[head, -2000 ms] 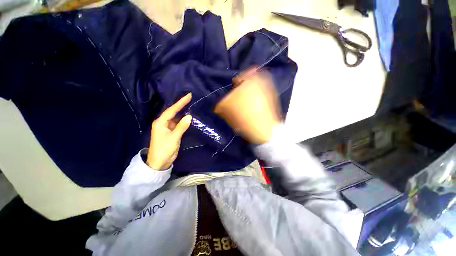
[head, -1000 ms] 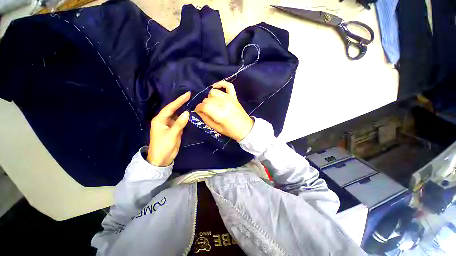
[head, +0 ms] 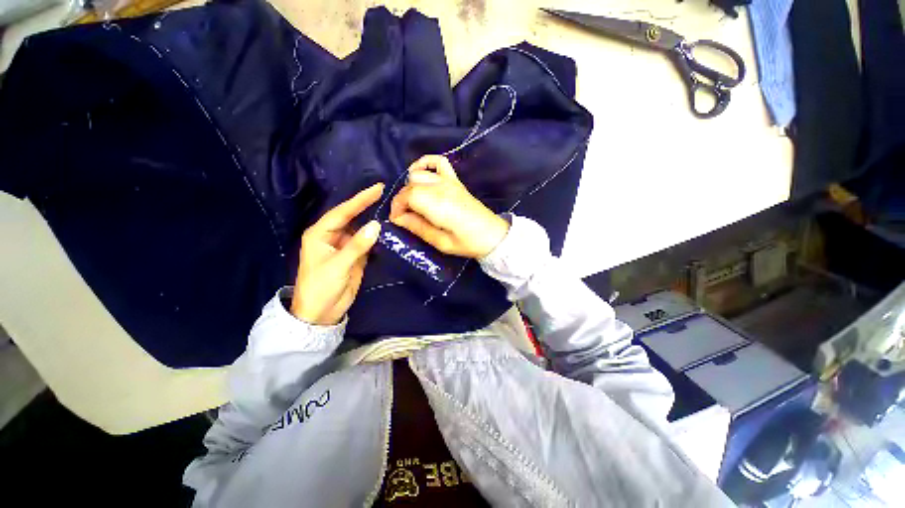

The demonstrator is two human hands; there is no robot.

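The navy garment (head: 139, 238) lies spread over the table, with white basting lines. A dark label (head: 412, 252) with white script lies on it in front of me, its upper left end beside my left thumb. My left hand (head: 335, 260) pinches the cloth at that end between thumb and finger. My right hand (head: 444, 210) is just right of it, fingers closed together above the label; the needle is hidden in the fingertips. Pale thread (head: 488, 116) runs from my right hand and makes a loop on the cloth above it.
Cream table (head: 685, 179) with curved edge. Black-handled shears (head: 667, 45) lie at upper right. Light blue cloth (head: 772, 62) and dark cloth pieces (head: 826, 99) hang over the right edge. Grey boxes (head: 710, 349) stand below the table at lower right.
My right hand, blurred above the cloth at first, has come down left to the label beside my left hand. The thread now lies in a loop. My left hand has barely moved.
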